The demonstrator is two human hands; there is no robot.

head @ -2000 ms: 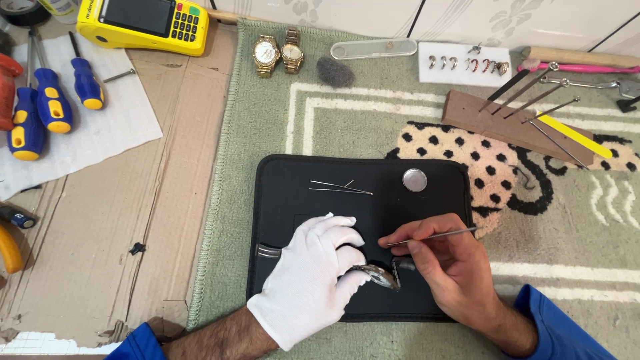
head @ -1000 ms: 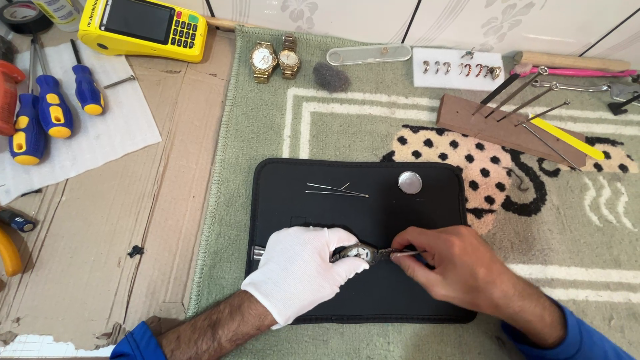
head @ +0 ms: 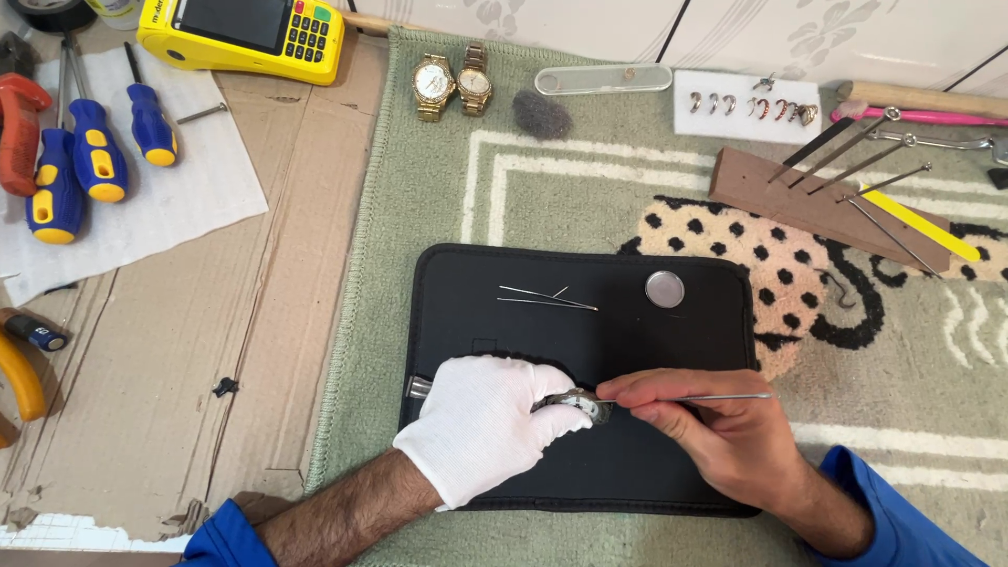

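Observation:
My left hand (head: 492, 421), in a white glove, grips a wristwatch (head: 581, 403) between thumb and fingers above a black mat (head: 551, 480). Its pale dial shows; much of the band is hidden. My bare right hand (head: 701, 425) holds a thin metal tool (head: 728, 396) whose tip end meets the watch's right edge. Tweezers (head: 547, 298) lie on the mat above my hands, near a round metal watch case back (head: 664, 290). A shiny metal piece (head: 420, 387) shows at the mat's left edge, partly under the glove.
Two gold-tone watches (head: 432, 83), steel wool (head: 542, 114) and a clear case (head: 602, 79) lie behind the mat. Rings stand in white foam (head: 740, 126). Thin drivers stand in a wooden block (head: 732, 179). Screwdrivers (head: 98, 150) and a yellow card terminal (head: 236, 35) are at left.
The watch has turned in my gloved hand, and the band seen at its right a second ago is now mostly hidden. The thin tool has come to the watch's edge.

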